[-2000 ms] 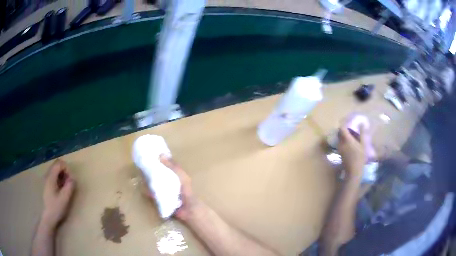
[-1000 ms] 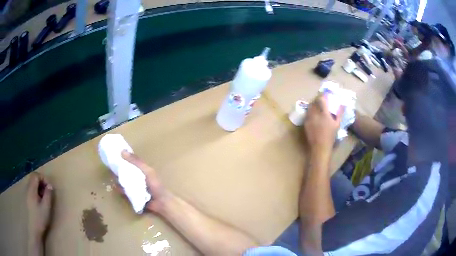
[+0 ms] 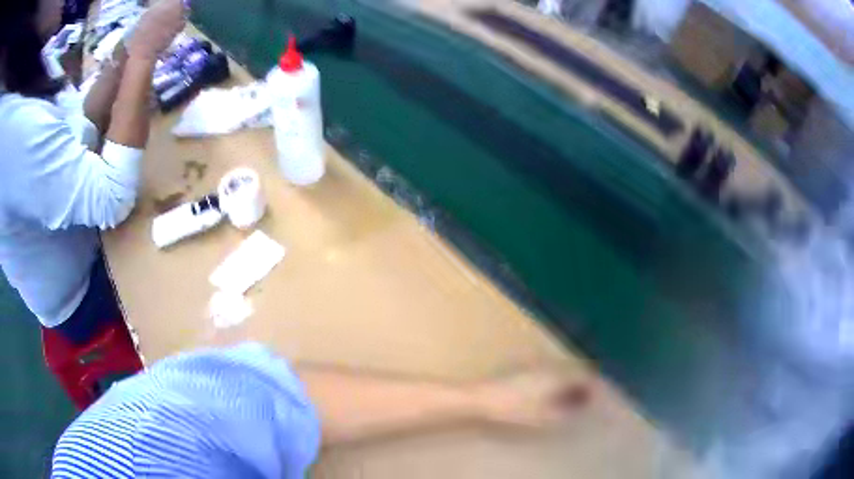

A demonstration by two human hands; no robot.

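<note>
My left forearm comes out of a blue striped sleeve at the bottom and lies across the bench. My left hand is at its right end, blurred; whether its fingers are open or closed cannot be told. My right hand is out of the picture. A white handheld fan lies on the tan bench, its round head toward the red-capped bottle. A white paper slip lies nearer to me, beside a bright glare spot.
A white squeeze bottle with a red cap stands by the bench's far edge. A white cloth or bag lies behind it, near purple and dark fans. A seated co-worker is at the left on a red stool. The green conveyor runs alongside.
The view has swung left. My right hand with the white cloth, the damp patch and the translucent bottle have left the picture. The red-capped bottle, white fan and left co-worker have come into view.
</note>
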